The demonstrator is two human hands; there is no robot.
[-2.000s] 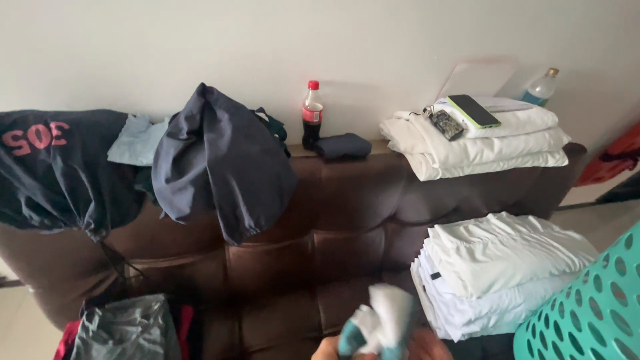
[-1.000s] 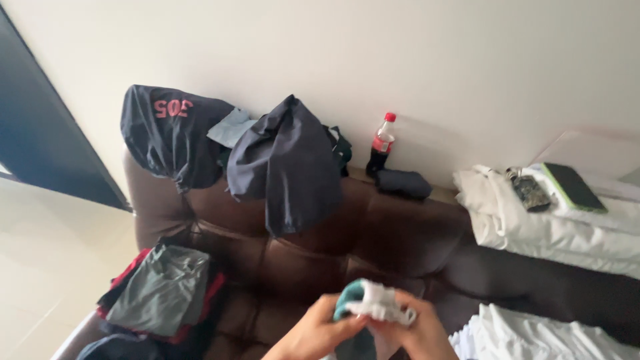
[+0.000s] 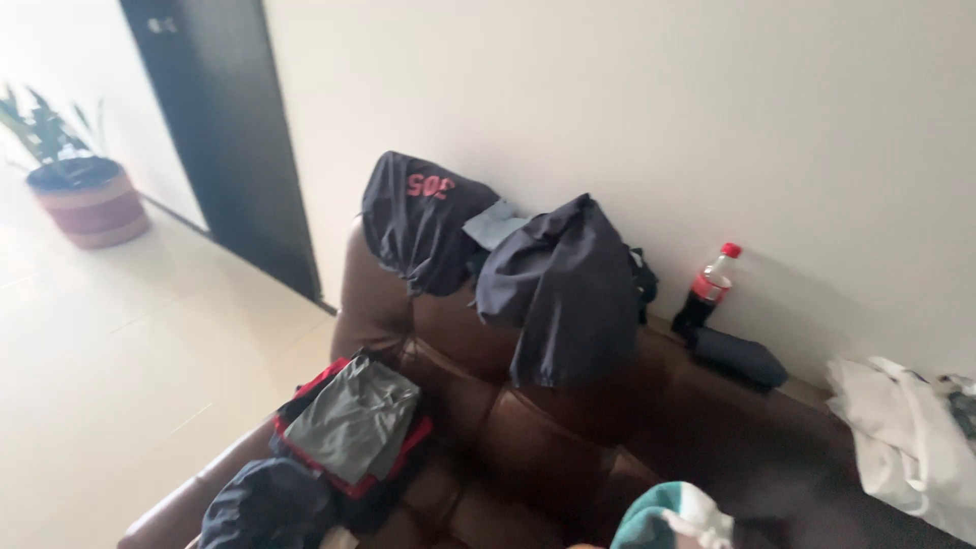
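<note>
A teal and white cloth (image 3: pixel 671 515), bunched up, shows at the bottom edge right of centre. Beside its lower left, only a sliver of my left hand (image 3: pixel 585 546) is in view, against the cloth. My right hand cannot be made out clearly; a pinkish patch at the cloth's lower part may be fingers or fabric. Up and to the left, a folded grey garment (image 3: pixel 354 419) lies on red and dark clothes on the brown tufted sofa (image 3: pixel 534 450). A dark blue bundled cloth (image 3: pixel 263 503) is below that stack.
Over the sofa's backrest hang a dark bundle with red digits (image 3: pixel 427 221), a light blue cloth (image 3: pixel 496 225) and a dark grey garment (image 3: pixel 568 297). Farther right are a cola bottle (image 3: pixel 709 286), a dark folded cloth (image 3: pixel 736 358) and white linens (image 3: pixel 907 442). A potted plant (image 3: pixel 91 202) stands left.
The view has swung left, bringing in the plant and the dark bundled cloth. My hands and the teal and white cloth, fuller in view a second ago, are now mostly cut off below.
</note>
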